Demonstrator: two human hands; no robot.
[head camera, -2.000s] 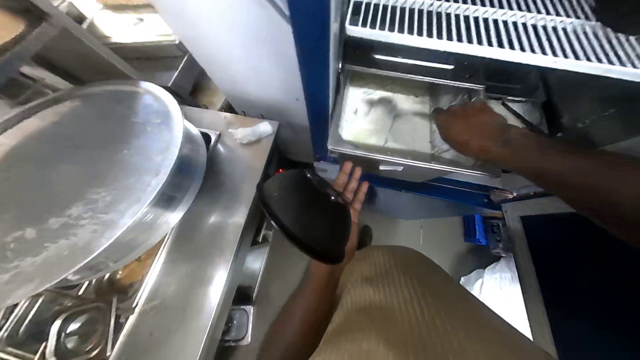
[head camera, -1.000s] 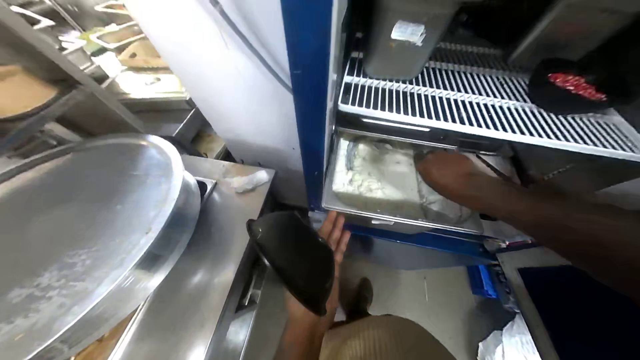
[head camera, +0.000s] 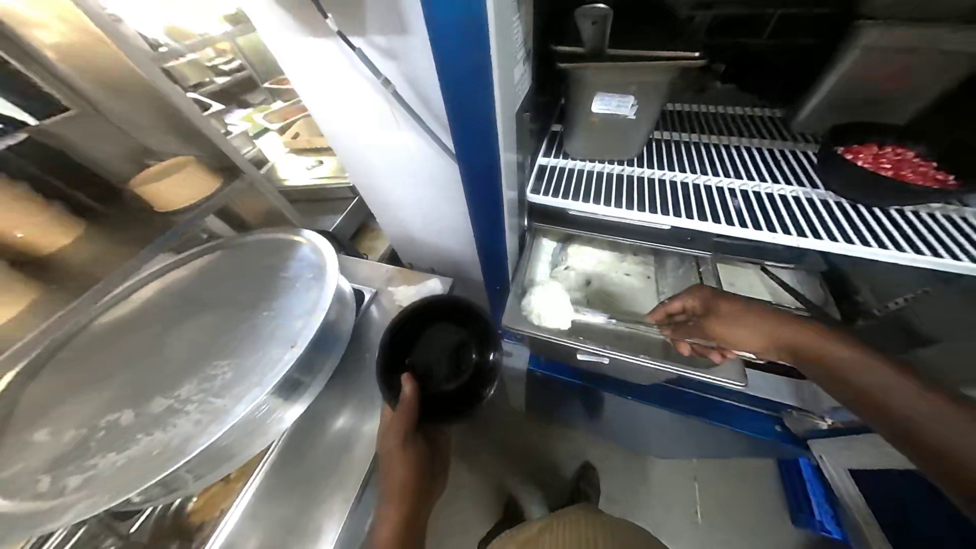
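Note:
My left hand (head camera: 412, 450) holds a black bowl (head camera: 441, 358) by its rim, thumb over the edge, its dark inside facing up. In my right hand (head camera: 713, 326) is the handle of a metal spoon or ladle (head camera: 621, 323). A white, soft-looking mass (head camera: 549, 305) sits at its far end, over the left front corner of a steel pan (head camera: 625, 343). White food (head camera: 610, 271) lies in that pan, which rests low in a blue-framed refrigerator. The utensil's bowl is hidden by the white mass.
Above the pan runs a white wire shelf (head camera: 732, 183) with a grey container (head camera: 614, 110) and a black bowl of red pieces (head camera: 896, 164). At left, a large round metal lid (head camera: 175, 358) overhangs a steel counter (head camera: 328, 442). A blue object (head camera: 808, 496) is on the floor at right.
The black bowl has turned from tilted on its side to opening upward. My right hand now shows a utensil with a white mass at its end. The view has shifted.

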